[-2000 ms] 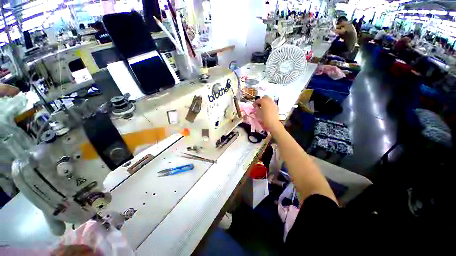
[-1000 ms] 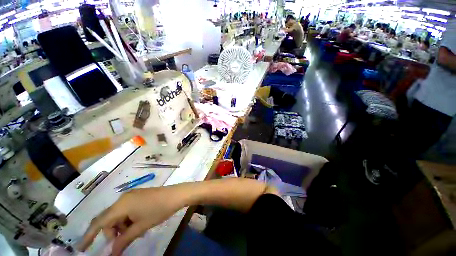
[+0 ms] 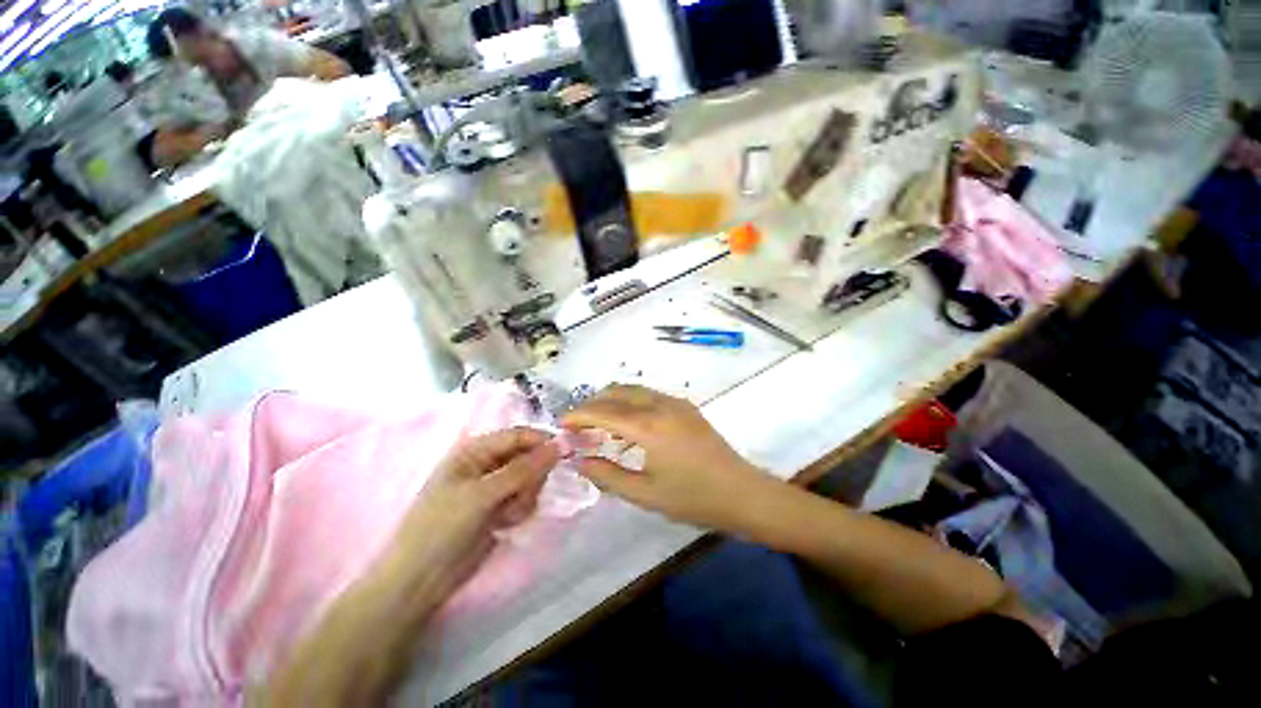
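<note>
A pale-pink garment body lies on the white table left of and in front of the needle area, with a long raised seam along it. A small whitish-pink piece is at my fingertips, just in front of the presser foot. My left hand pinches the pink fabric from the left. My right hand pinches the small piece from the right, its fingertips close to the left ones. The exact edges between the fingers are hidden.
The sewing machine stands behind my hands. Blue thread snips and tweezers lie on its bed. Black-handled scissors and a pink bundle are at right. A blue crate is left, a pale bin below right.
The view has swung left, showing the garment. My right hand was at the pink bundle, then came back to the needle area. My left hand is now clearly in view, beside the right.
</note>
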